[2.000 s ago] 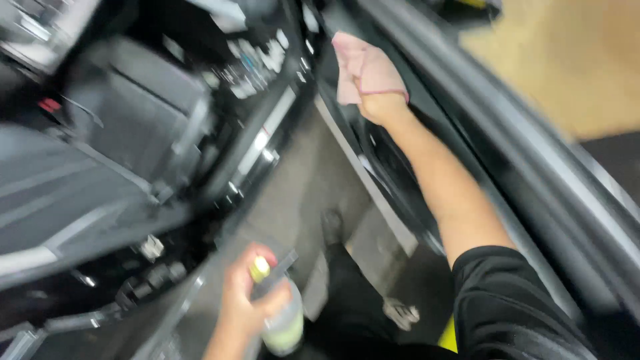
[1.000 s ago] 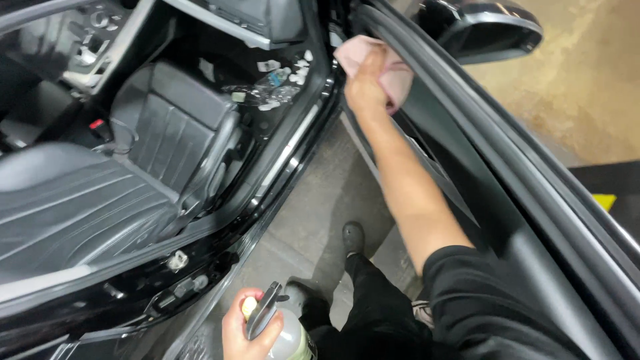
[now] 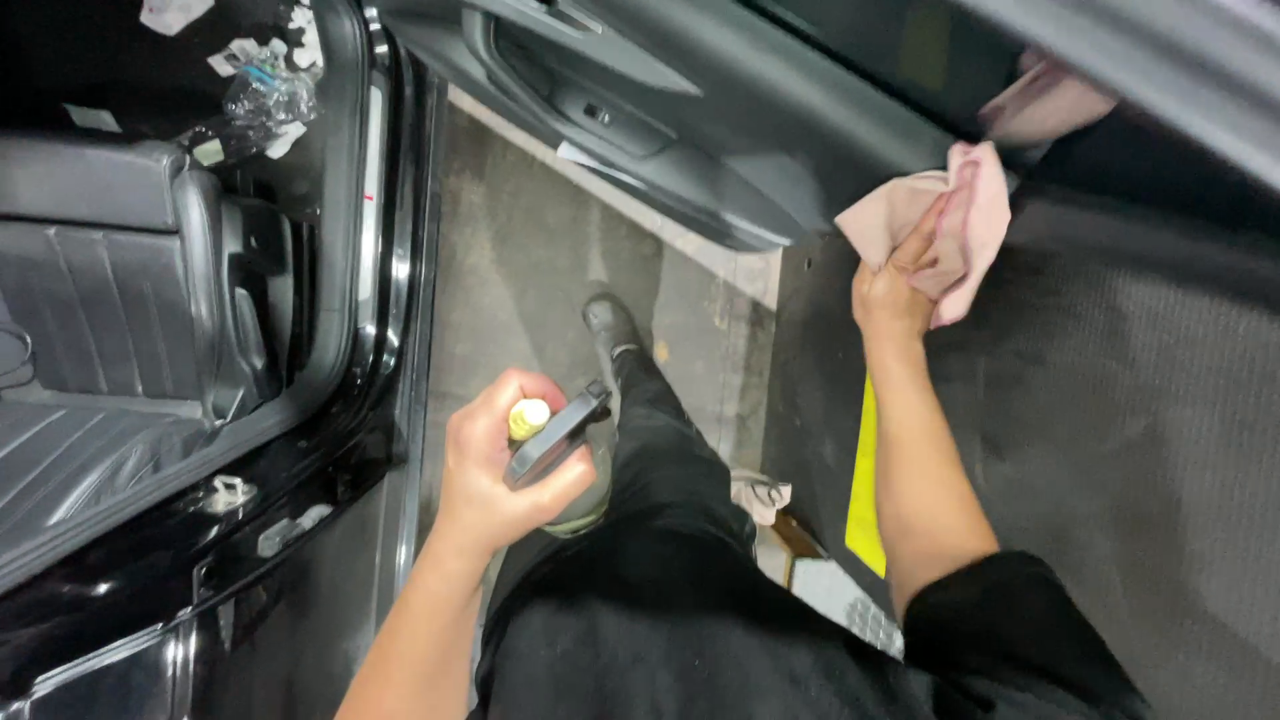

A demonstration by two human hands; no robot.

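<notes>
My left hand (image 3: 500, 460) grips a spray bottle (image 3: 582, 510) by its neck, under a dark trigger head (image 3: 558, 435); a small yellow-capped thing (image 3: 528, 417) sits between the thumb side and the trigger head. Farther up on the right, my right hand (image 3: 897, 290) holds a crumpled pink cloth (image 3: 960, 225) at the rear end of the open car door's inner panel (image 3: 800, 130), just beside the window glass (image 3: 900, 60). The cloth covers part of the fingers and reflects in the glass.
On the left are a black leather car seat (image 3: 110, 310), the door sill (image 3: 372, 200) and a metal door striker (image 3: 230, 493). Clear plastic and paper scraps (image 3: 270, 95) lie in the footwell. A yellow strip (image 3: 868, 490) and a box (image 3: 835, 590) are low beside my leg.
My right hand has moved the pink cloth from the front part of the door to its rear end. My left hand keeps the spray bottle. The view has turned toward the door.
</notes>
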